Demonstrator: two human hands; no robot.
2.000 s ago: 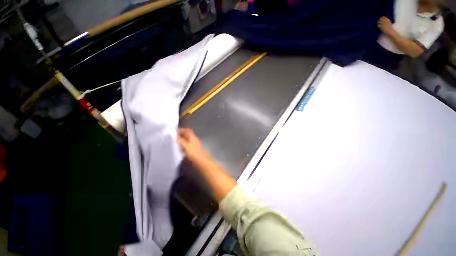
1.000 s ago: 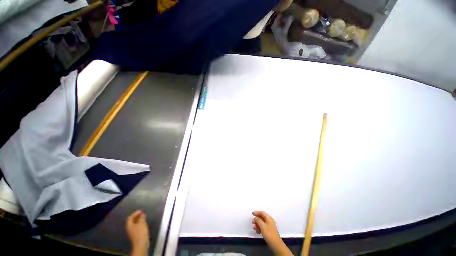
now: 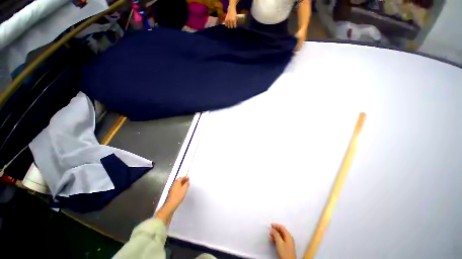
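Note:
A white fabric ply (image 3: pixel 253 162) lies spread over the table. My left hand (image 3: pixel 177 192) is at its left edge, beside the silver-white rail (image 3: pixel 183 154); whether its fingers hold the edge is unclear. My right hand (image 3: pixel 283 240) is over the ply near the front edge, fingers loosely curled, with no object visible in it. A wooden stick (image 3: pixel 337 187) lies on the ply to the right of my right hand. A navy fabric sheet (image 3: pixel 197 71) spreads across the far left, over the rail's far part.
A person's hand (image 3: pixel 299 40) is at the navy sheet's far right corner. A crumpled white and navy heap (image 3: pixel 81 152) lies on the grey metal table top (image 3: pixel 147 141). A yellow stick (image 3: pixel 114 130) lies beyond it. A long pole (image 3: pixel 50 50) crosses the upper left.
The navy sheet has come lower and spread towards me, covering the rail's far part. My left hand has moved right and up to the ply's edge. The other person has come into view.

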